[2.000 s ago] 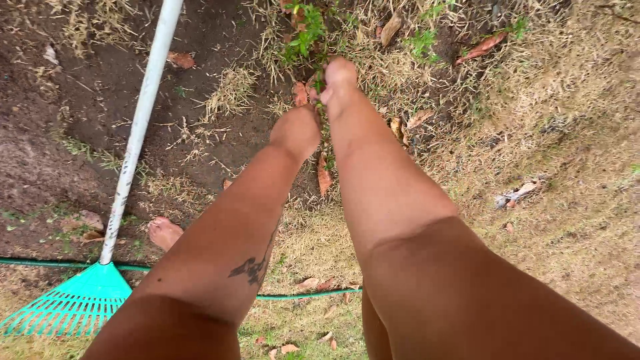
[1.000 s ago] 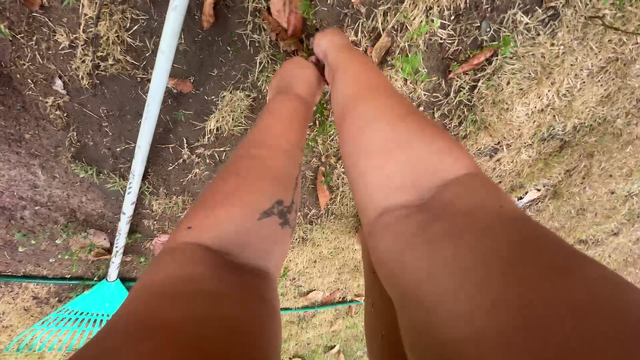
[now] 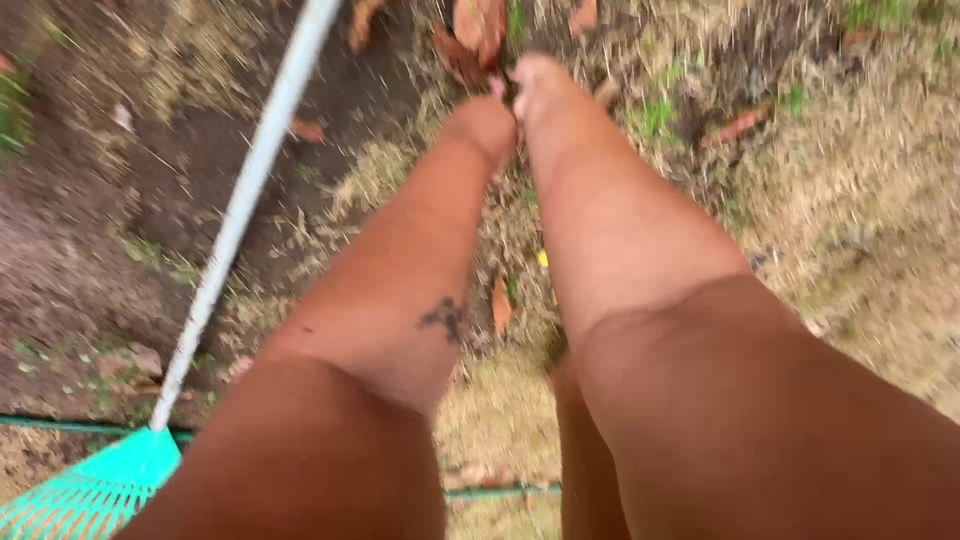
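Both arms reach toward the ground at top centre, blurred by motion. My left hand (image 3: 480,127) is bent inward, its fingers mostly hidden behind the back of the hand. My right hand (image 3: 538,82) is close beside it with curled fingers. Large dry brown leaves (image 3: 480,30) lie just beyond the fingertips, nearest my left hand; whether either hand grips one cannot be made out. A small green tuft (image 3: 515,24) stands by the leaves. Left of my arms lies a rake with a pale, worn handle (image 3: 247,187) and a turquoise fan head (image 3: 127,472).
A thin green hose (image 3: 502,492) crosses the ground behind my arms and near the rake head. Bare soil (image 3: 195,165) lies to the left, dry grass (image 3: 862,187) to the right. A dry leaf (image 3: 501,304) and a small yellow thing (image 3: 542,258) lie between my arms.
A green leafy plant stood beyond my hands two seconds ago; large brown leaves are there now. My hands have come closer together. The rake remains on the left.
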